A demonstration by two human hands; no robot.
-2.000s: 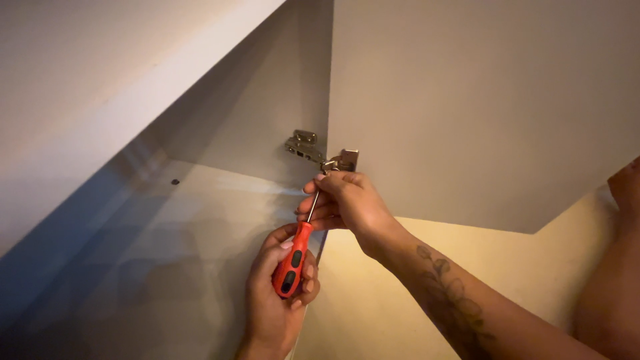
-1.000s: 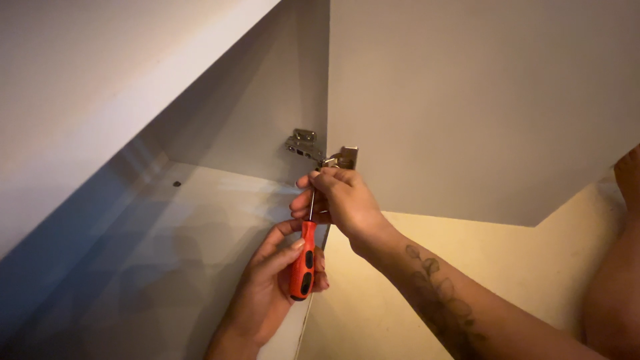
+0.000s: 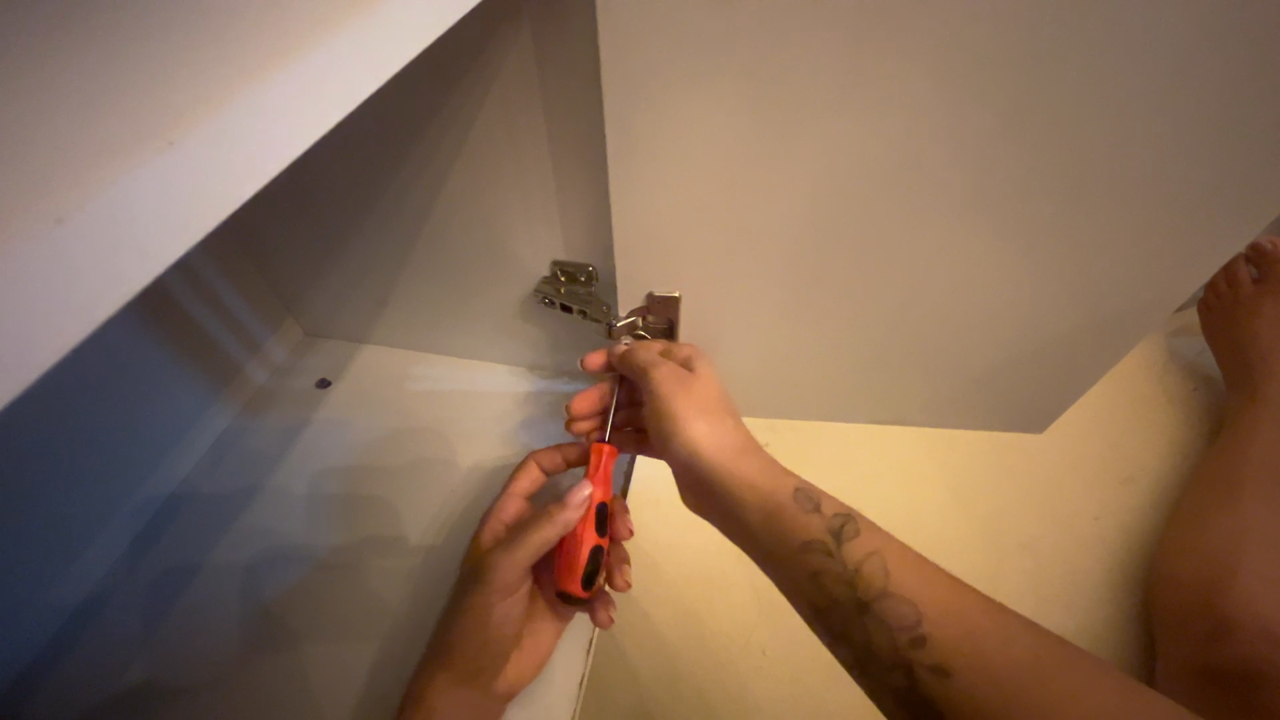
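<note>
A screwdriver with a red and black handle (image 3: 588, 530) stands almost upright in the head view, its shaft pointing up to a metal cabinet hinge (image 3: 570, 290). My left hand (image 3: 530, 570) is closed around the handle. Just below the hinge cup (image 3: 660, 315), my right hand (image 3: 680, 400) has its thumb and index finger together by the upper end of the shaft; those fingertips hide the screwdriver's tip, and whether they pinch the shaft or a small part cannot be told. The hinge joins the grey cabinet door (image 3: 900, 200) and the cabinet side panel (image 3: 450, 230).
A pale panel edge (image 3: 250, 150) slants across the upper left. On the cabinet's inner bottom surface (image 3: 400, 420) lies a small dark round thing (image 3: 323, 383). A bare foot and leg (image 3: 1220, 480) are at the right, beside the door's lower corner and the pale floor (image 3: 900, 480).
My left hand's grip on the red handle has shifted, and the handle has swung from tilted to nearly upright and back to a slight tilt. My right hand stays near the hinge.
</note>
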